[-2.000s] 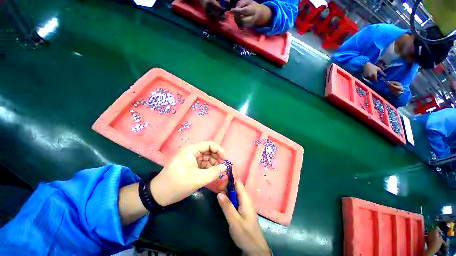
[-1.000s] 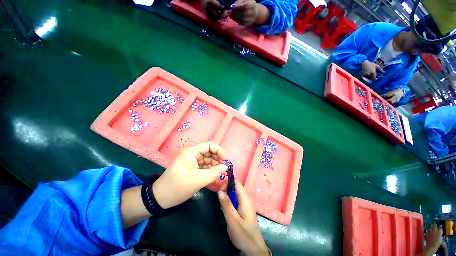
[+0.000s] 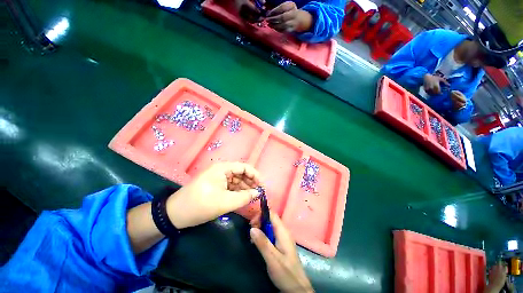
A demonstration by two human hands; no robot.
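My left hand (image 3: 215, 194) holds a small silvery component (image 3: 260, 191) between thumb and fingertips, over the near edge of the red parts tray (image 3: 267, 127). My right hand (image 3: 279, 257) is closed around the blue-handled cutters (image 3: 265, 220), whose dark jaws point up at the component. Whether the jaws touch it is too small to tell. Glittering component piles lie in the far-left compartment (image 3: 188, 116), in the second compartment (image 3: 231, 123) and in the rightmost one (image 3: 309, 174). The right hand and the left hand hide part of the tray's near side.
An empty red tray (image 3: 440, 260) lies at the lower right on the green surface (image 3: 367, 200), with a hand at its right end. Across the line, people in blue sleeves work over a red tray (image 3: 312, 54) and another one (image 3: 421, 123). Loose bits (image 3: 282, 59) lie beside the first.
My hands stay nearly in place, with the component and cutters still held; my left wrist has shifted slightly left. The view has shifted slightly. The people across have moved their hands.
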